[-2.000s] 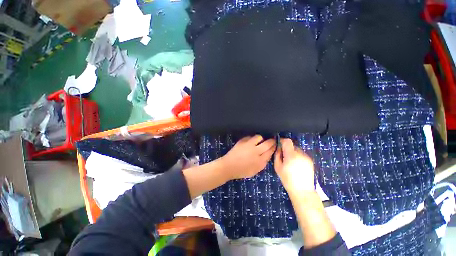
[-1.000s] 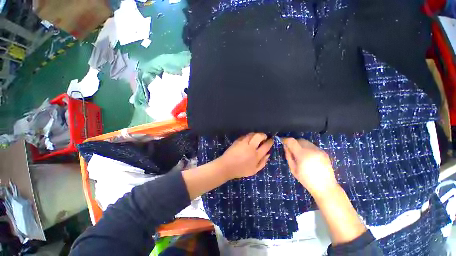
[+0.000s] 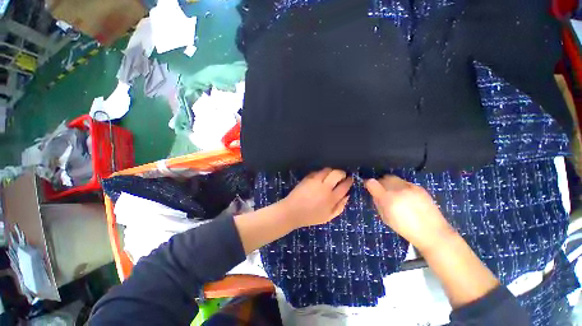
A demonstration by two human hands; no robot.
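A navy-black tweed panel with white broken check lies below a wide plain black fabric area. My left hand rests on the tweed near the black edge, with thumb and fingers pinched together at the cloth. My right hand is just to its right, fingertips bent down at the same edge. A tiny pale speck shows between the hands; whether it is thread or a tool I cannot tell. The fingertips of both hands are partly hidden.
An orange crate with white and black pieces stands at the left. A red basket holds grey scraps on the green floor. White cloth shows below the tweed. A cardboard box is at the upper left.
My right hand has moved a little right, away from my left hand, which stays nearly in place. The dark sliver at my right fingertips two seconds ago no longer shows.
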